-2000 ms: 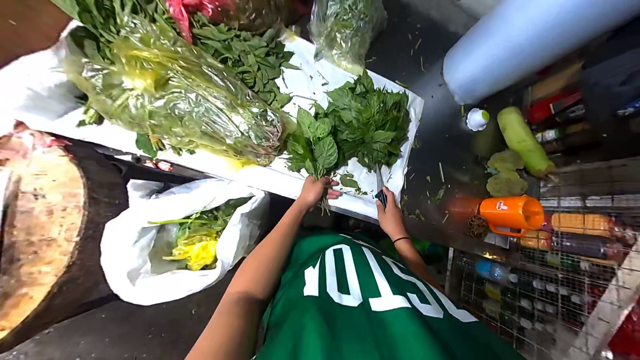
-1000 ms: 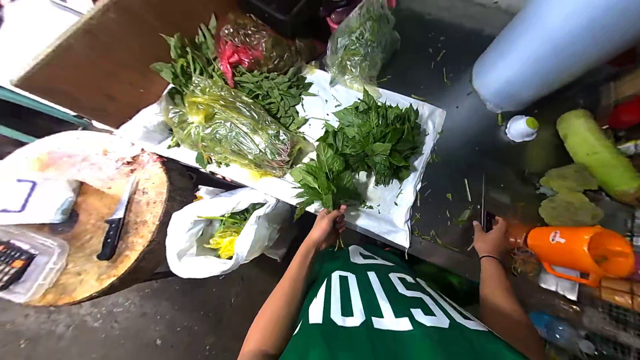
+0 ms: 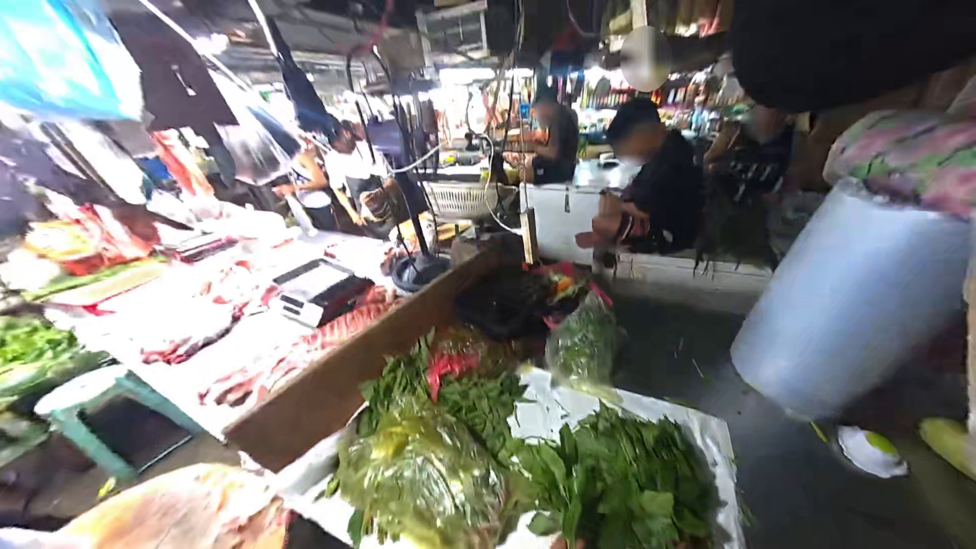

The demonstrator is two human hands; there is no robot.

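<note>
At the bottom edge of the head view, a sliver of my left hand [image 3: 566, 544] shows by the stems of the leafy greens [image 3: 640, 480]; its grip is hidden. My right hand is out of view. The greens lie in a pile on a white sheet [image 3: 720, 450]. Left of them rests a clear plastic bag of greens [image 3: 427, 473], with loose leafy stems [image 3: 484, 400] behind it. Another clear bag of greens [image 3: 583, 343] stands at the sheet's far edge.
A brown board [image 3: 343, 366] divides this surface from a meat counter with a scale [image 3: 316, 293]. A round chopping block [image 3: 183, 511] is at lower left, a large pale blue cylinder [image 3: 854, 305] at right. Several people are beyond, one in dark clothes [image 3: 663, 191] seated nearby.
The view has swung up strongly. Earlier my right hand moved right, away from the greens, holding a knife; now it is out of view. My left hand, earlier on the stems, is nearly out.
</note>
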